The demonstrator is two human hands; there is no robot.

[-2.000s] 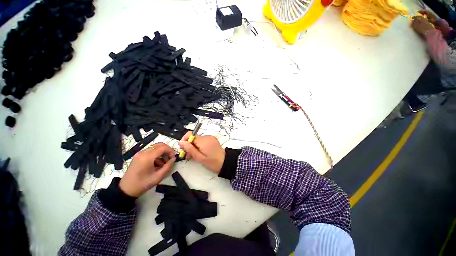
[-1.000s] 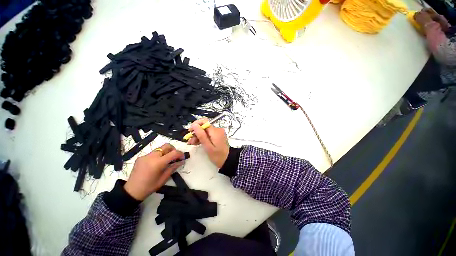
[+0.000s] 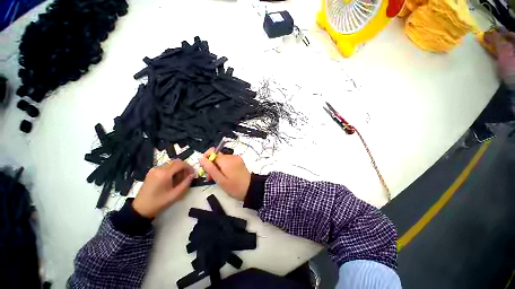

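Observation:
My right hand (image 3: pixel 227 174) holds a slim yellow pen-like tool (image 3: pixel 210 160) like a pen, its grey end pointing up. My left hand (image 3: pixel 162 188) is beside it, fingertips pinched on a black strip (image 3: pixel 202 182) that lies between both hands, partly hidden by the fingers. A large heap of black strips (image 3: pixel 186 96) lies just beyond my hands, with loose dark threads (image 3: pixel 278 113) at its right edge. A smaller pile of black strips (image 3: pixel 217 237) lies close to my body.
Red-handled thread snips (image 3: pixel 340 118) lie open at the right, their cord (image 3: pixel 372 161) running to the white table's edge. A black box (image 3: pixel 278 24), yellow fan (image 3: pixel 354 22) and yellow fabric (image 3: pixel 437 25) are at the back. Small black pieces (image 3: pixel 65 42) heap upper left. Another person's hand (image 3: pixel 500 48) shows far right.
The view has shifted, so table things sit further right. My right hand has come back to my left hand, the tool's tip now at the strip instead of held apart.

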